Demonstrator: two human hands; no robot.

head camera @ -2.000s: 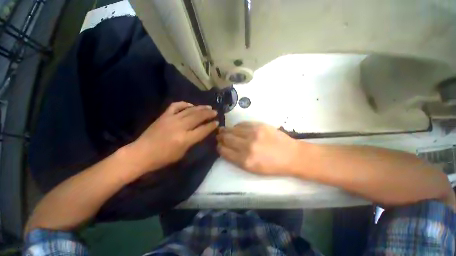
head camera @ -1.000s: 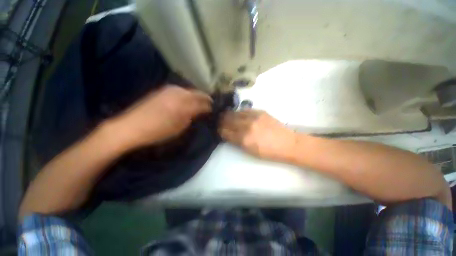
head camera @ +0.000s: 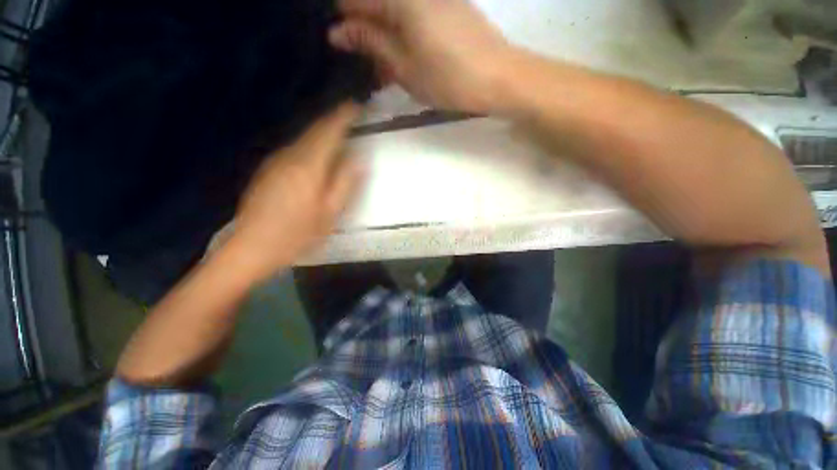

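The black garment [head camera: 156, 119] lies in a dark heap over the left part of the white table and hangs past its front edge. My left hand [head camera: 303, 184] is blurred and lies against the garment's right side near the table edge; its grip cannot be made out. My right hand [head camera: 431, 55] is at the top of the view by the garment's upper right edge, fingers bent and touching the cloth; whether they pinch it is unclear. The needle area is out of view.
The white table [head camera: 514, 225] runs across in front of my body, with a dark seam line. Part of the machine bed [head camera: 587, 27] shows at the upper right. A grey rack with metal bars stands at the far left. Green floor shows below the table.
The view has tilted down toward my shirt, and the machine head has left the picture. My hands have parted: the left is nearer the table edge, the right is higher in view. The garment is bunched up.
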